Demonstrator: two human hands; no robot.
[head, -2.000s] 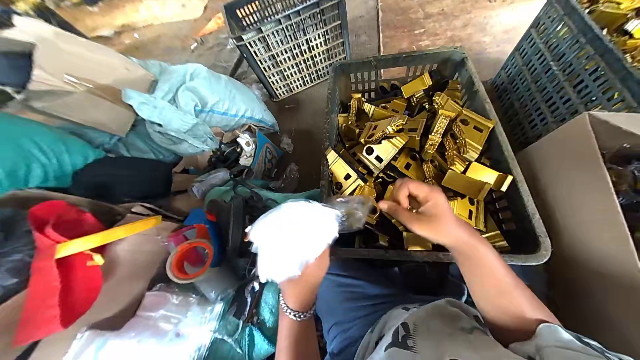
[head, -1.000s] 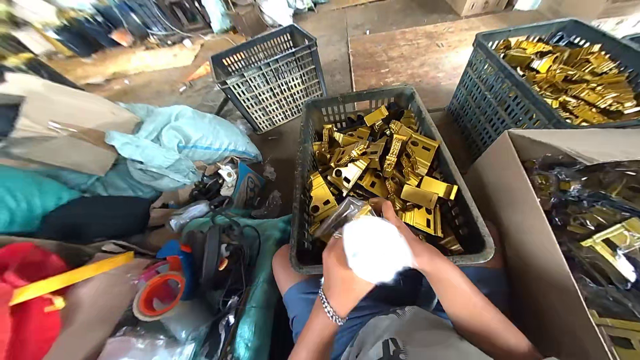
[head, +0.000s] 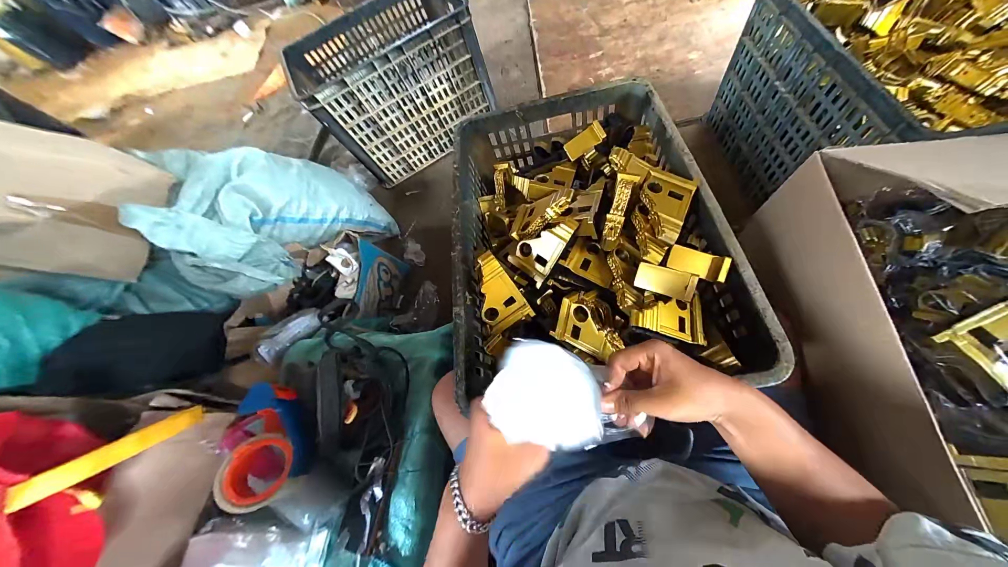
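My left hand (head: 500, 461), with a chain bracelet at the wrist, holds a white, cloth-like bundle (head: 543, 398); its exact kind is blurred. My right hand (head: 665, 382) pinches a clear plastic piece (head: 622, 425) at the right side of that bundle. Both hands are over the near edge of a dark plastic crate (head: 465, 236). Gold-coloured, shiny fittings (head: 587, 260) with round and square holes lie jumbled inside it, some with ornate strips.
An upright crate (head: 394, 102) stands behind at the left, and another crate (head: 803, 94) of gold parts at the back right. A cardboard box (head: 843, 315) flanks the right side. Light blue sacks (head: 291, 197), a tape dispenser (head: 264, 465) and a yellow strip (head: 102, 461) lie left.
Two seconds ago my right hand was over the gold parts, at the end of the clear plastic piece; now it is close beside the white bundle. The view has shifted.
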